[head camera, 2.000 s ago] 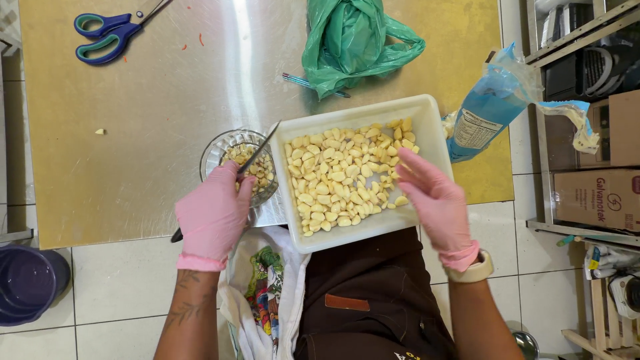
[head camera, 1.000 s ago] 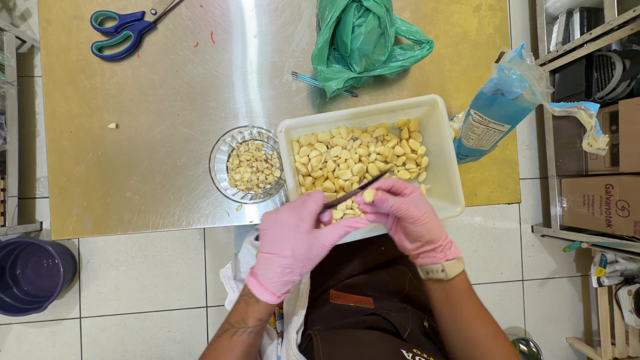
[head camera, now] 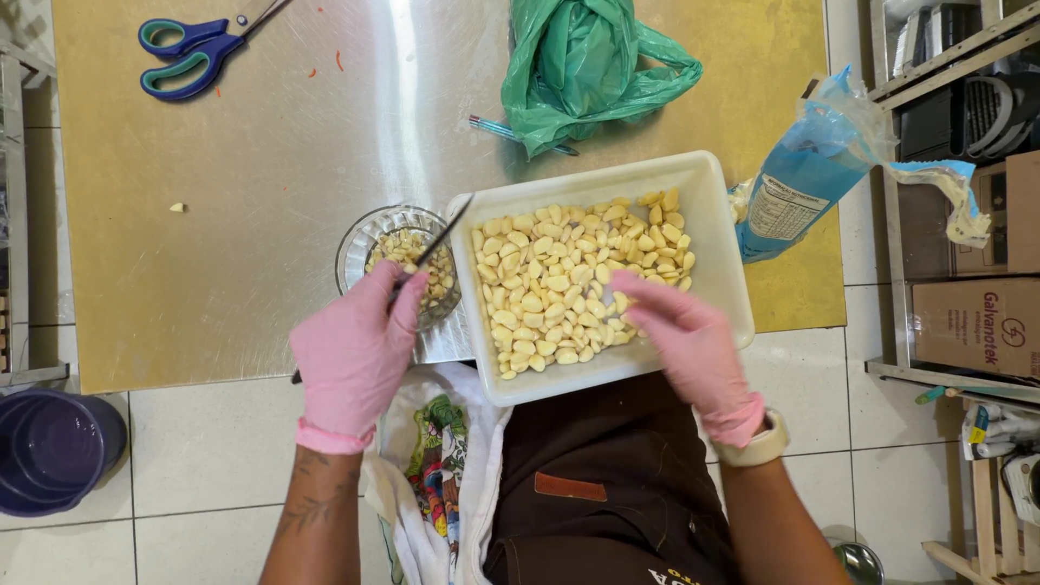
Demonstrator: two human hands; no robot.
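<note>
Peeled garlic cloves [head camera: 561, 276] cover much of the floor of a white plastic tray [head camera: 729, 284] at the table's near edge. Left of it, a clear glass bowl [head camera: 355, 244] holds small trimmed pieces [head camera: 439, 280]. My left hand [head camera: 357, 349], in a pink glove, grips a knife [head camera: 447, 231] whose dark blade slants up over the bowl towards the tray's corner. My right hand [head camera: 686, 349], also gloved, hovers over the right part of the tray with fingers bent and slightly apart; nothing shows between them.
Blue-handled scissors [head camera: 191, 61] lie at the table's far left. A green plastic bag [head camera: 585, 73] and a pen [head camera: 508, 134] are behind the tray. An opened blue packet [head camera: 792, 179] stands at the right. A small piece [head camera: 177, 208] lies on the metal tabletop. A cloth [head camera: 479, 487] hangs below.
My hands were together over the tray's near edge a second ago, with a clove at the blade. Now they are apart: the left, with the knife, is by the bowl, the right over the cloves.
</note>
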